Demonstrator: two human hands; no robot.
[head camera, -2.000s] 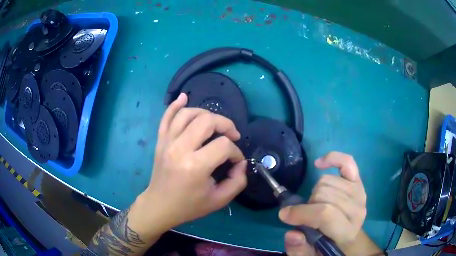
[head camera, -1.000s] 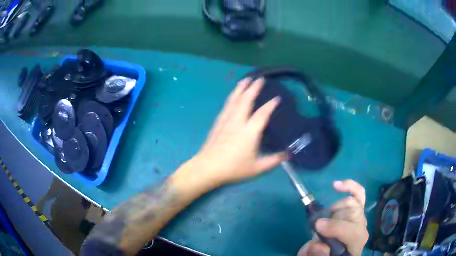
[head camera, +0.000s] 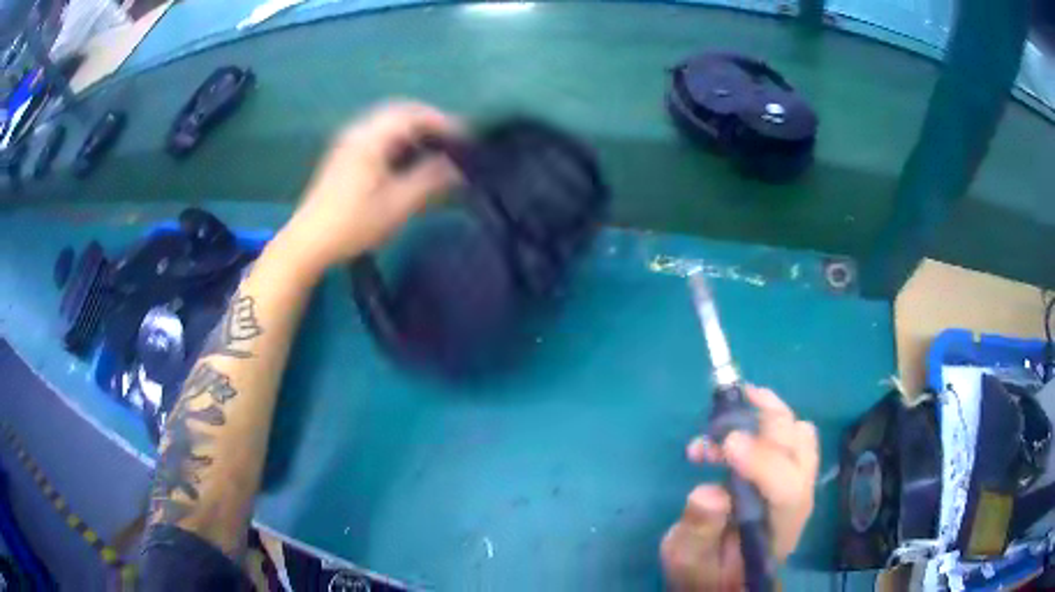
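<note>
My left hand (head camera: 388, 174) grips the headband of a pair of black headphones (head camera: 526, 214) and holds them in front of the belt edge, left of the middle. The headphones are motion-blurred, so the details of the cups cannot be told. My right hand (head camera: 752, 474) holds a soldering iron (head camera: 727, 387) by its dark handle, at the lower right. Its long silvery tip points up and away, apart from the headphones.
The blue tray (head camera: 116, 376) of black plates (head camera: 162, 335) is at the left, partly behind my forearm. Several headphones, one at upper right (head camera: 746, 110), lie on the green belt (head camera: 555, 58). At the right are a black fan (head camera: 868, 486), a second blue tray (head camera: 966, 347) and cardboard (head camera: 949, 303).
The headphones, earlier flat on the bench, are now in my left hand, farther left and towards the belt. The iron has left the cup. The view has shifted, showing more of the belt.
</note>
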